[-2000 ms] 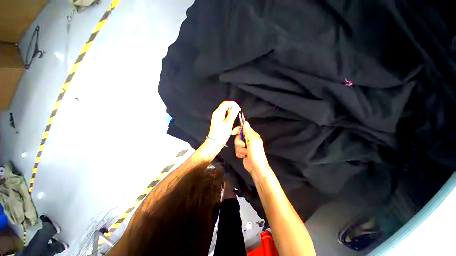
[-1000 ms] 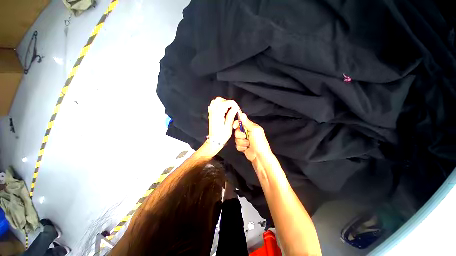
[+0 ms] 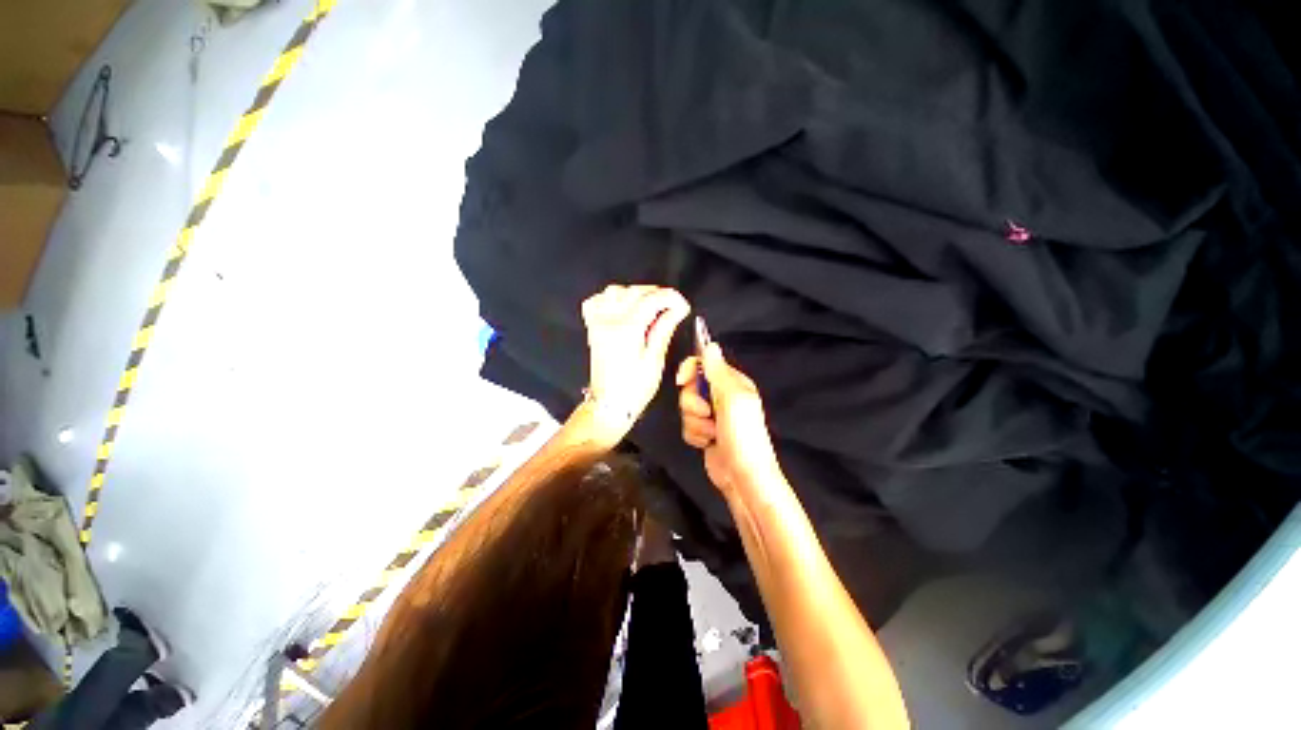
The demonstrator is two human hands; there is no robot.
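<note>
A large heap of black garments (image 3: 885,285) fills the middle and right of the view, with folds and one small pink-red mark. My left hand (image 3: 628,347) is at the heap's left part, fingers curled and pinched together; what cloth lies between them is hard to tell. My right hand (image 3: 725,414) is just to its right, closed around small thread snips (image 3: 701,337), whose silvery tips point up near my left fingertips. A bit of blue shows in the right hand's grip.
Pale floor with yellow-black tape (image 3: 174,260) lies at left. Cardboard boxes (image 3: 29,200), a hanger (image 3: 94,131) and a beige garment heap (image 3: 47,549) are at the left edge. A person's leg (image 3: 107,677) shows at lower left. A red thing (image 3: 753,702) is at the bottom.
The snips' tips have come apart from my left fingertips and show more clearly. My right hand has moved slightly right and down. The heap looks much the same.
</note>
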